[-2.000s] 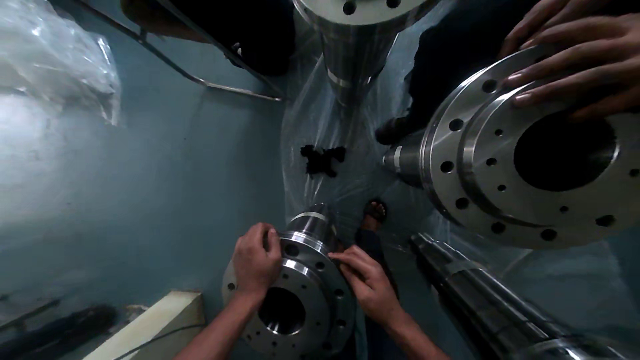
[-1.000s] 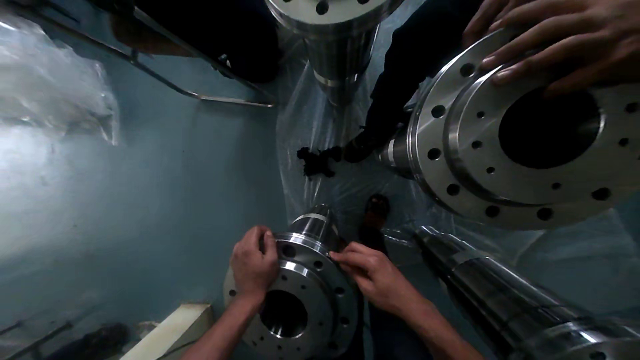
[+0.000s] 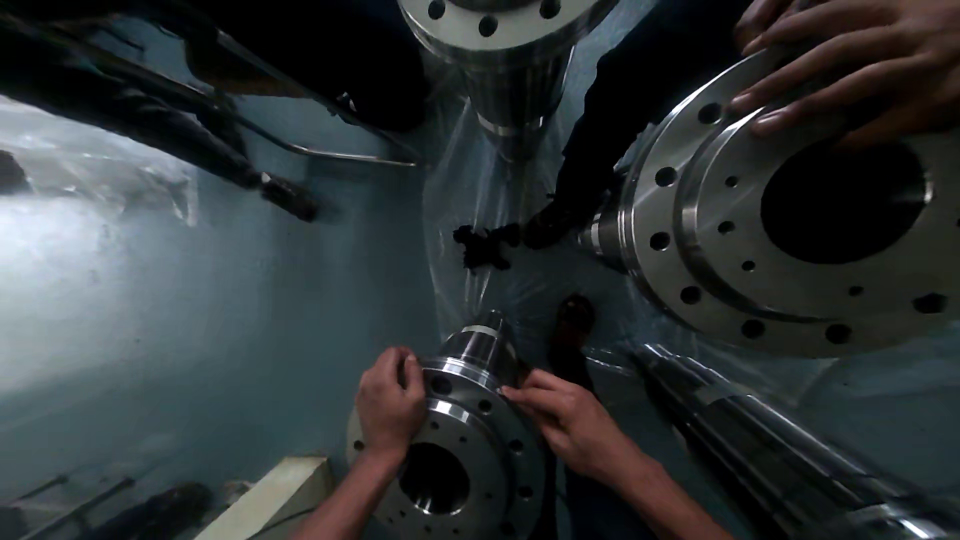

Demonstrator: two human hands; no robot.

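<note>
A flanged metal shaft (image 3: 480, 450) stands upright in front of me at the bottom centre, its round flange facing up with a ring of bolt holes and a dark central bore. My left hand (image 3: 391, 401) rests on the flange's upper left rim, fingers curled over the edge. On the upper right rim lies my right hand (image 3: 566, 416), with thumb and fingertips pinched close at the edge. Whether a small thing is between those fingers cannot be told. The undersides of both hands' fingers are partly hidden.
Another person's hand (image 3: 847, 67) rests on a large flanged shaft (image 3: 720, 300) at right. More metal shafts stand at top centre (image 3: 517, 90) and lower right (image 3: 757, 427). A black cloth (image 3: 486, 247) lies on plastic sheeting. A cream block (image 3: 277, 491) is at lower left.
A person's leg and shoe have come into view at the upper left. My two hands remain at the flange's rim. The other person's hand stays on the large flange.
</note>
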